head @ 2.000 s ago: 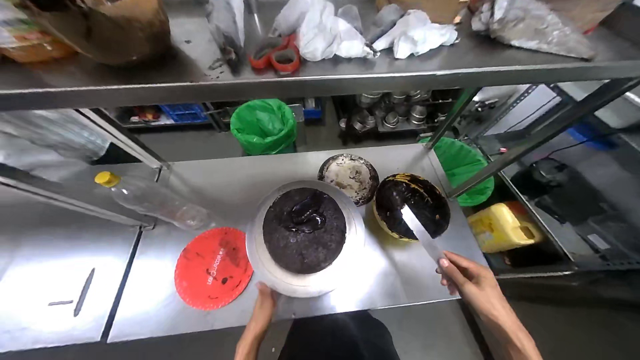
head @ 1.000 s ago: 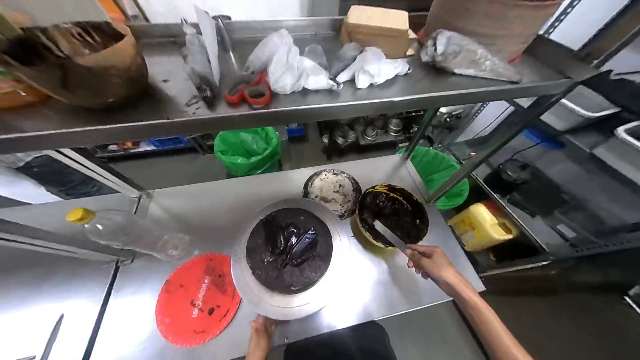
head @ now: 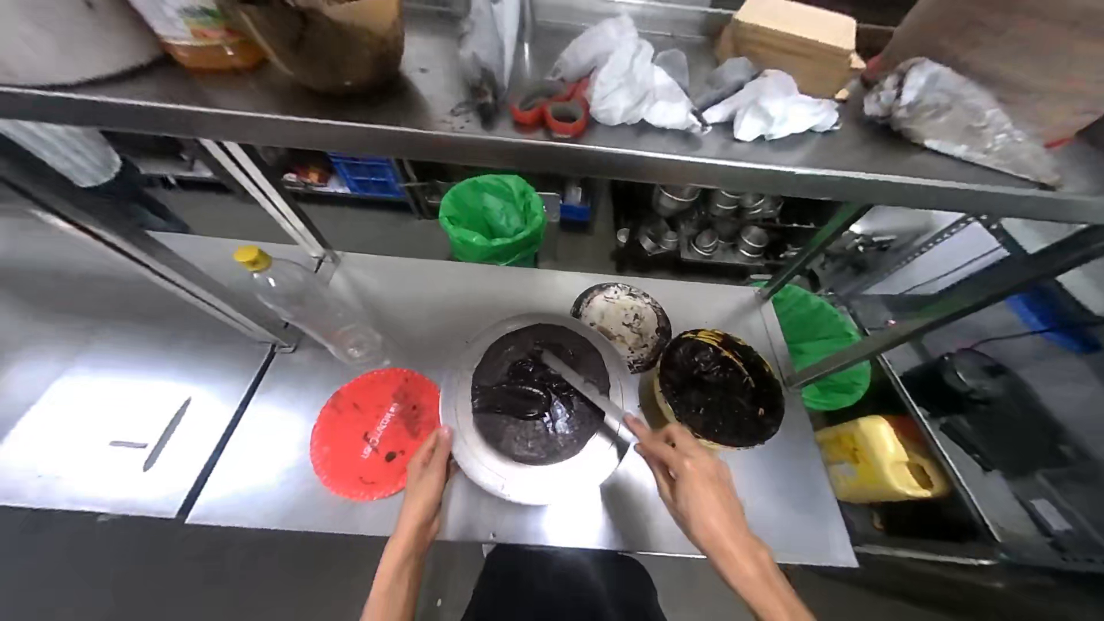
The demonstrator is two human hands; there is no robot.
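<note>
A round dark chocolate cake (head: 517,435) with glossy dark frosting on top sits on a silvery round turntable (head: 535,487). My right hand (head: 686,470) grips a metal spatula (head: 582,385), whose blade lies over the frosting. At the turntable's left rim is my left hand (head: 429,474), its fingers touching the edge. A yellow-rimmed tub of dark frosting (head: 722,388) stands to the right of the turntable. Behind, between the two, is a bowl with whitish and dark residue (head: 623,323). The red round lid (head: 375,434), smeared dark, lies left of the turntable.
A clear plastic bottle with a yellow cap (head: 315,309) lies at the back left. Above the table's rear runs a metal shelf (head: 483,145) holding red-handled scissors (head: 552,110) and piping bags (head: 634,78). Green-lined bins (head: 493,220) and a yellow jerrycan (head: 880,461) stand beyond the table.
The spatula in my right hand has moved left from the frosting tub to the cake top. The frosting on the cake is more spread out. My left hand stays at the turntable's edge.
</note>
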